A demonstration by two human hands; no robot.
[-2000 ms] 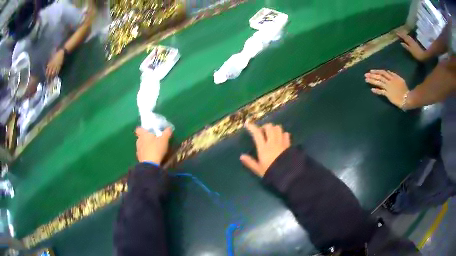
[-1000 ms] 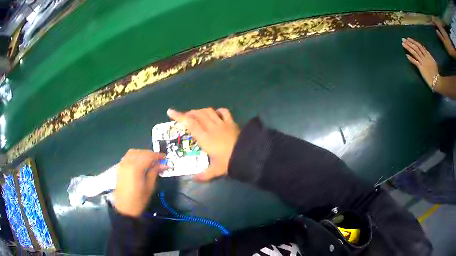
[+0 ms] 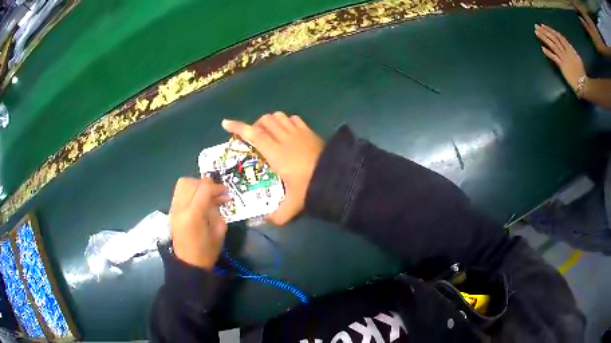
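The white housing (image 3: 264, 203) lies open side up on the dark green bench, in front of me. A green circuit board (image 3: 262, 179) with red, yellow and dark parts and thin lead wires shows inside it. My right hand (image 3: 285, 157) grips the housing's right side, thumb near its top edge. My left hand (image 3: 197, 218) is at the housing's left side, fingertips bent over the board's lower left; whether they pinch a wire is hidden. A white bundle in a clear plastic bag (image 3: 127, 246) trails left from behind my left hand.
A blue coiled cord (image 3: 268, 281) runs from my left wrist along the bench. A parts tray (image 3: 40, 278) with blue-and-white pieces is at far left. A worn rail (image 3: 268, 45) borders the green conveyor belt (image 3: 154, 47). Another person's hand (image 3: 566, 60) rests at upper right. Thin dark marks (image 3: 457, 154) show at right.
Two seconds ago my left hand was on a bagged bundle on the belt. Now that unit lies on the bench between both hands. Since one second ago, the housing sits slightly higher in view and is turned a little.
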